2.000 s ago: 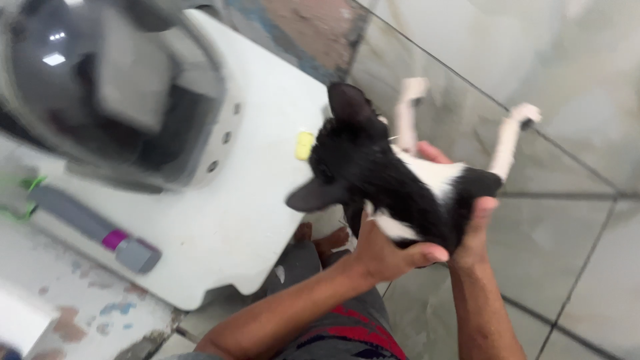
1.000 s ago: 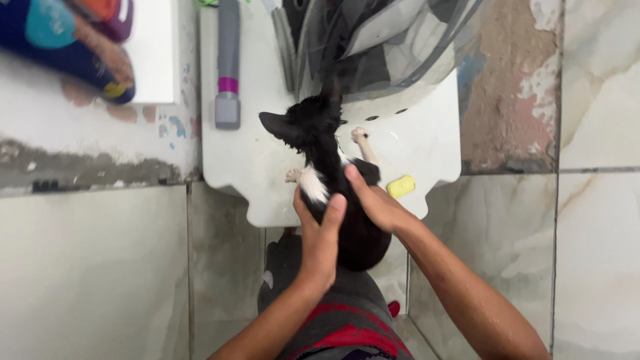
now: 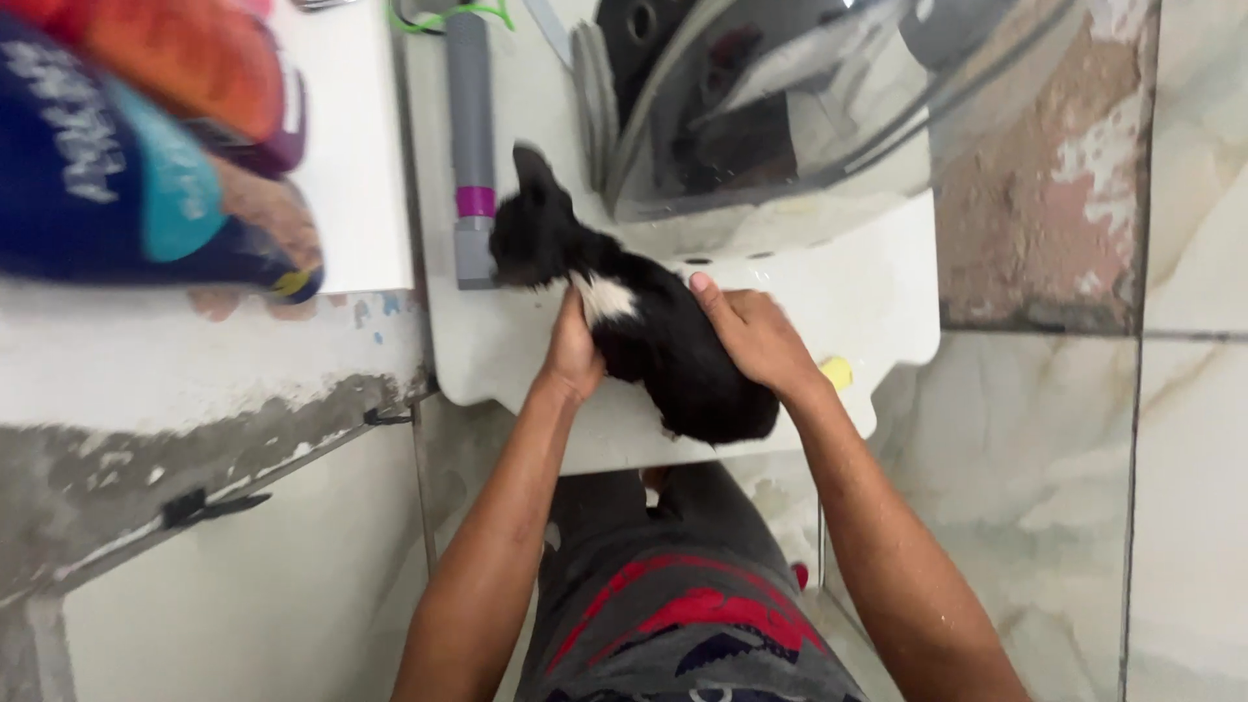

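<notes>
A small black puppy (image 3: pixel 673 341) with a white patch on its shoulder is on the white plastic table (image 3: pixel 507 361), its head turned to the left. My left hand (image 3: pixel 573 346) holds it at the chest, with the fingers partly hidden under the body. Along its right flank lies my right hand (image 3: pixel 751 331), the thumb up on its back. A grey tube-shaped thing with a magenta band (image 3: pixel 473 146) is beside the puppy's head. Close to my right wrist rests a yellow piece (image 3: pixel 837 372), perhaps soap. The puppy's legs are mostly hidden.
A transparent domed visor (image 3: pixel 770 107), perhaps of a helmet, takes up the back of the table. At the left, a dark blue bottle (image 3: pixel 88 175) and an orange one (image 3: pixel 195 68) lie on a white surface (image 3: pixel 356 146). A green cord (image 3: pixel 492 12) is at the far edge.
Two seconds ago both hands held the puppy off to the right of the table; now it is on the table. Since one second ago its head has moved left, beside the grey tube. The view has turned strongly.
</notes>
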